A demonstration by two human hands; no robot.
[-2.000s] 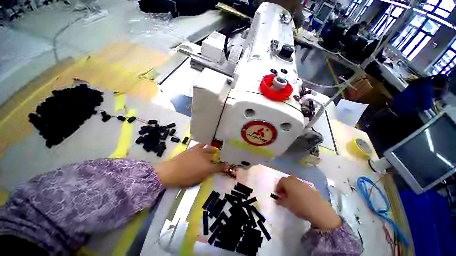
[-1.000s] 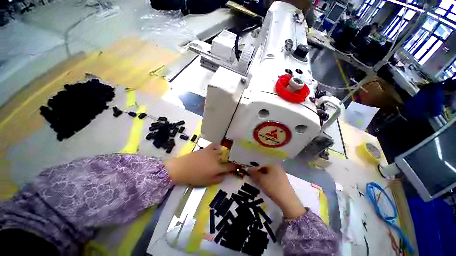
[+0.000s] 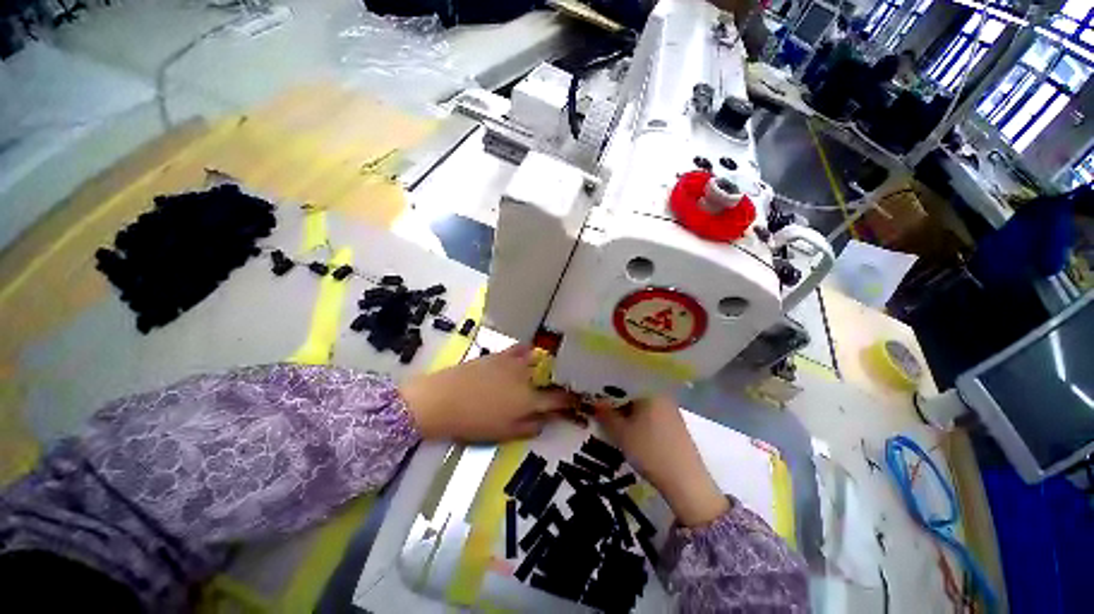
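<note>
The white sewing machine head (image 3: 672, 288) stands in front of me. My left hand (image 3: 486, 399) is under it, fingertips at the needle area. My right hand (image 3: 645, 438) meets it there from the right, fingertips nearly touching the left ones. The fingers hide the needle area and any piece between them. Unsewn black strips (image 3: 582, 534) lie loose on the white board (image 3: 734, 462) below my hands. Sewn black tabs (image 3: 396, 318) lie left of the machine, some joined by thread. A large heap of black tabs (image 3: 186, 258) lies farther left.
A yellow tape roll (image 3: 894, 363) and a coiled blue cord (image 3: 924, 486) lie right of the machine. A grey monitor (image 3: 1038, 390) is at the far right. Yellow tape (image 3: 326, 314) crosses the table at left. Clear plastic lies behind at the upper left.
My right hand has moved left from beside the strips, where it held a black strip, to the needle area. My left hand stays at the needle. The camera view has shifted slightly.
</note>
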